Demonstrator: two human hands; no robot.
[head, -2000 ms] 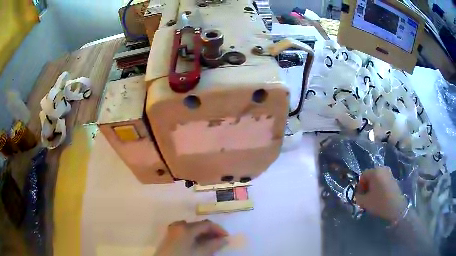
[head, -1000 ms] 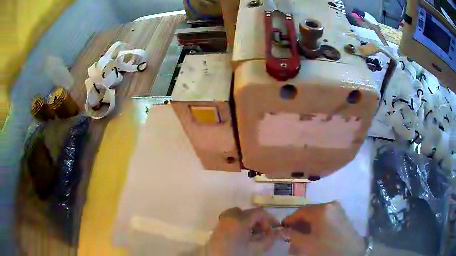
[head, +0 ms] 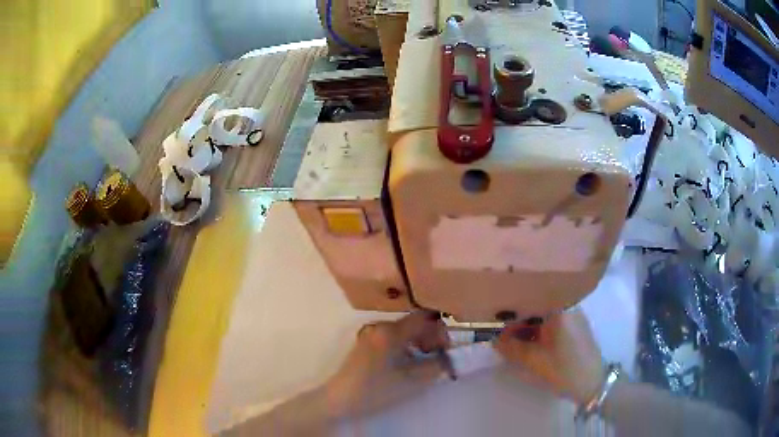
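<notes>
My left hand (head: 397, 354) and my right hand (head: 551, 354) are close together just below the sewing machine head (head: 512, 230). Between them a short white strap piece (head: 475, 358) shows, held by the fingers of both hands at the work clamp (head: 478, 326). A small dark curved shape, perhaps a black ring (head: 450, 363), shows by the left fingertips. The hands and the head hide most of the clamp, and the fingertips are blurred.
A plastic bag (head: 692, 333) lies right of the work, with a heap of finished straps (head: 717, 188) behind it. A smaller strap bundle (head: 190, 158), golden-brown cylinders (head: 121, 198) and a dark plastic-wrapped bundle (head: 132, 307) are at left. A control panel (head: 739, 64) stands upper right.
My right hand has come from the plastic bag to my left hand. Both hands have then moved up to the clamp with the strap piece. The view has shifted left.
</notes>
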